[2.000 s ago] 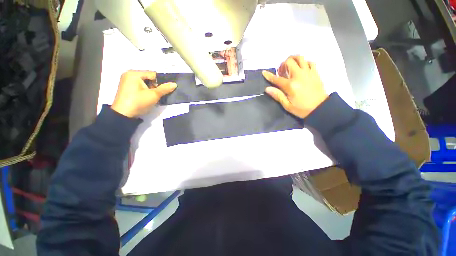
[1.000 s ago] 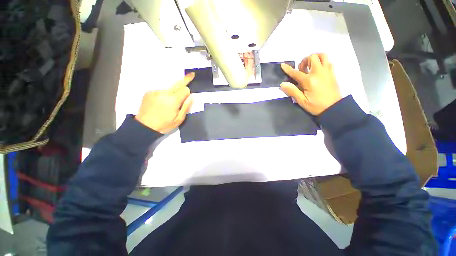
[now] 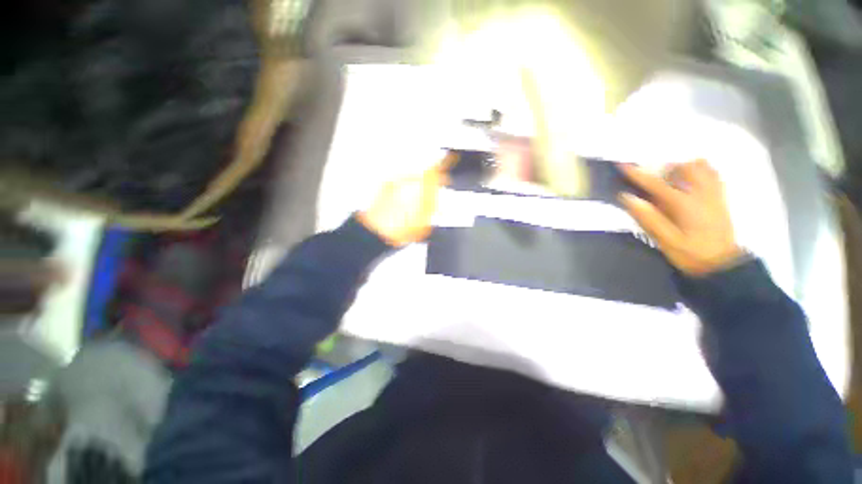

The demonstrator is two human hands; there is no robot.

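Note:
The view is blurred. A black fabric strip (image 3: 603, 180) lies across the pale work sheet (image 3: 378, 123), under the work clamp (image 3: 515, 159) with its reddish centre. My left hand (image 3: 405, 206) has a fingertip at the strip's left end; its other fingers are too blurred to make out. My right hand (image 3: 688, 216) is spread, with the index fingertip on the strip's right end and the thumb just below, apart from the index finger. Nearer me lie overlapping black strips (image 3: 558, 260), their right end close to my right wrist.
The bright, overexposed sewing machine head (image 3: 529, 66) overhangs the clamp. A carton (image 3: 260, 123) of dark pieces stands at the upper left. Brown cardboard (image 3: 699, 452) shows at the lower right. Blurred red and blue items and a grey shape (image 3: 109, 402) are at the lower left.
The view has swung left, so the table appears shifted right and tilted. Both hands remain at the strip's ends; my left hand has drawn slightly closer to the clamp since two seconds ago.

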